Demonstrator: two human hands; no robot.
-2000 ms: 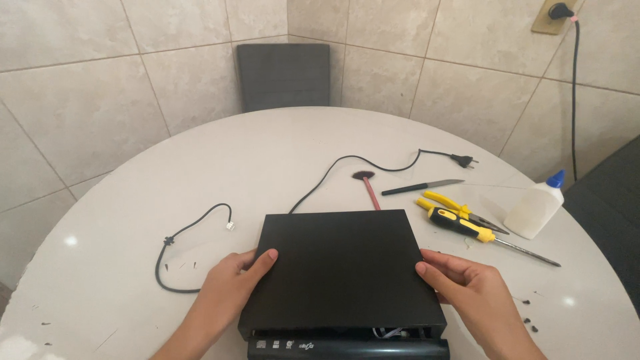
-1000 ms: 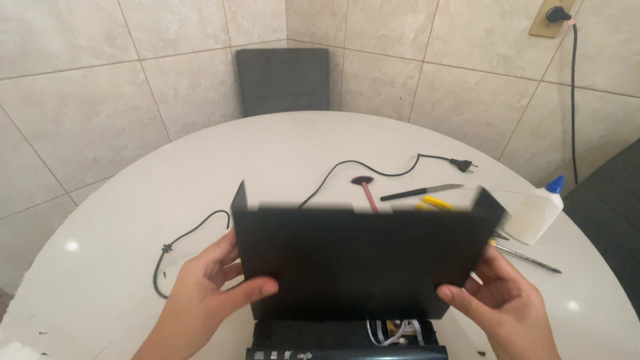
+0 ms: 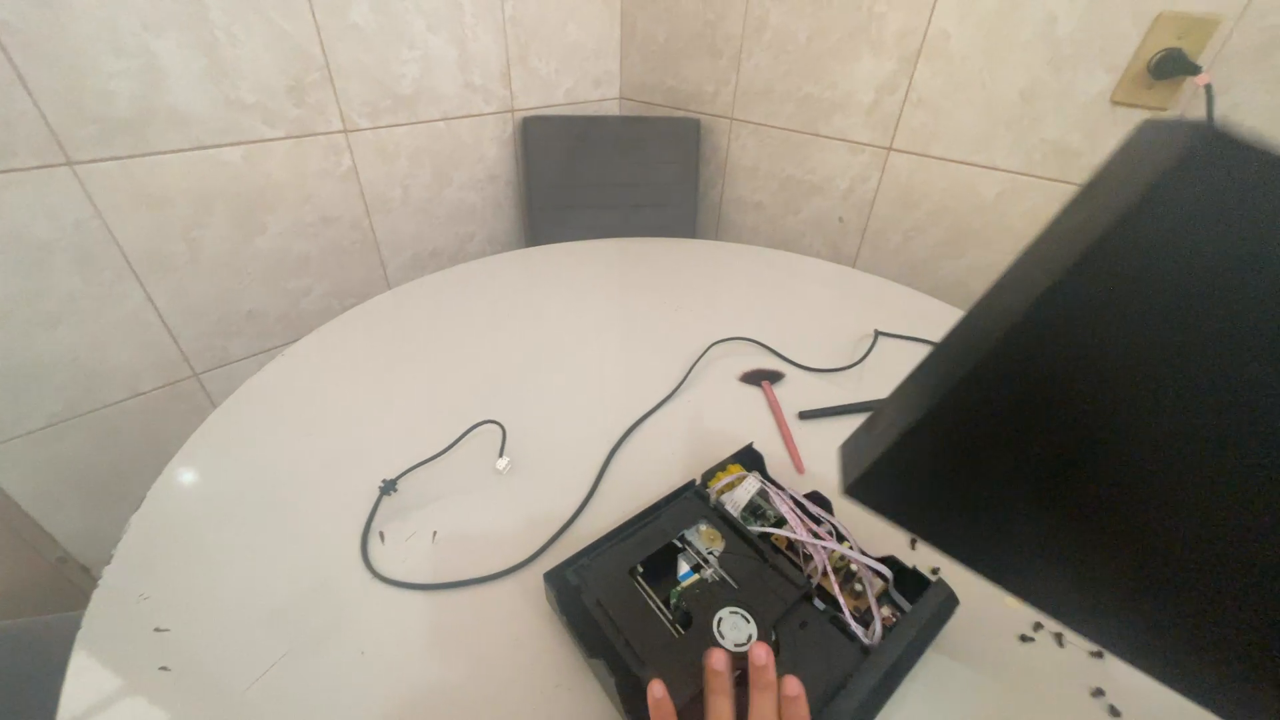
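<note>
The opened black disc player (image 3: 640,620) lies turned at an angle near the table's front edge. Its disc mechanism, a round silver clamp (image 3: 735,629), a circuit board (image 3: 835,575) and pinkish-white ribbon wires (image 3: 820,540) are exposed. My left hand (image 3: 728,690) rests at the front of the mechanism beside the clamp, fingers spread, holding nothing. The black top cover (image 3: 1090,420) is raised on the right, off the player, and fills much of that side. My right hand is not in view.
Behind the player lie a black power cord (image 3: 610,455), a pink-handled brush (image 3: 783,425) and a black handle (image 3: 840,409), partly covered. Several small screws (image 3: 1060,638) are scattered at right. A grey chair back (image 3: 611,180) stands beyond the table.
The cover has come off the player and moved up to the right, exposing the inside. The player has turned at an angle. My left hand has left the cover.
</note>
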